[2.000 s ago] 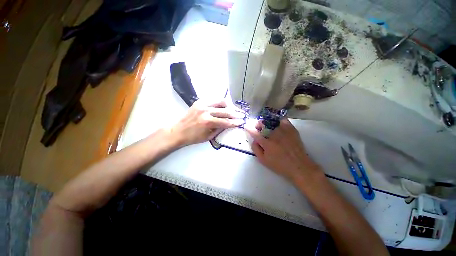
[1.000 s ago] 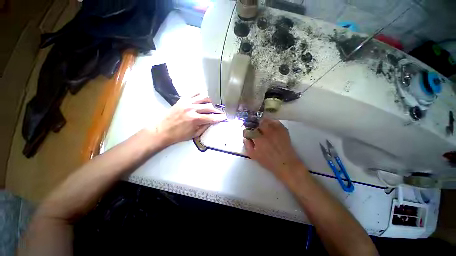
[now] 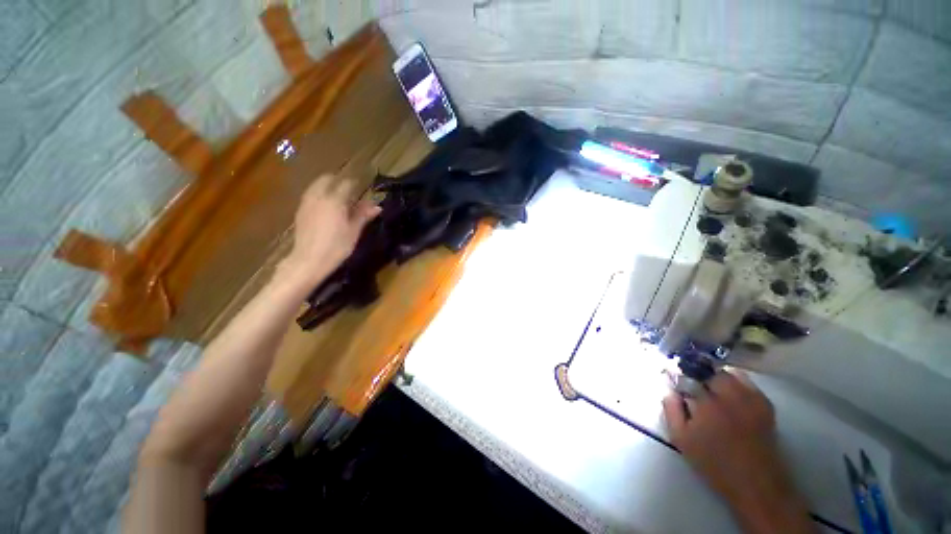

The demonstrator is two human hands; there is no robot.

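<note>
A heap of crumpled dark shiny cut pieces (image 3: 448, 193) lies on the cardboard at the left of the table. My left hand (image 3: 332, 224) is at the left edge of the heap, fingers bent; whether it touches or holds a piece is unclear. My right hand (image 3: 725, 422) is beside the needle area (image 3: 667, 349) of the white sewing machine (image 3: 777, 266), fingertips near the small dark metal parts; whether it grips anything is hidden. No dark strap shows on the white table by the needle. Blue-handled thread snips (image 3: 868, 501) lie right of my right hand.
A phone (image 3: 425, 92) with a lit screen leans upright behind the heap. Cardboard with orange-brown tape (image 3: 209, 224) stands against the brick-pattern wall. Pens or similar thin items (image 3: 626, 162) lie behind the table. A small brownish loop (image 3: 565, 382) sits on the dark table line.
The view has swung left. My left hand has left the needle area and moved to the heap. The dark strap beside the needle is gone from sight. My right hand remains by the needle.
</note>
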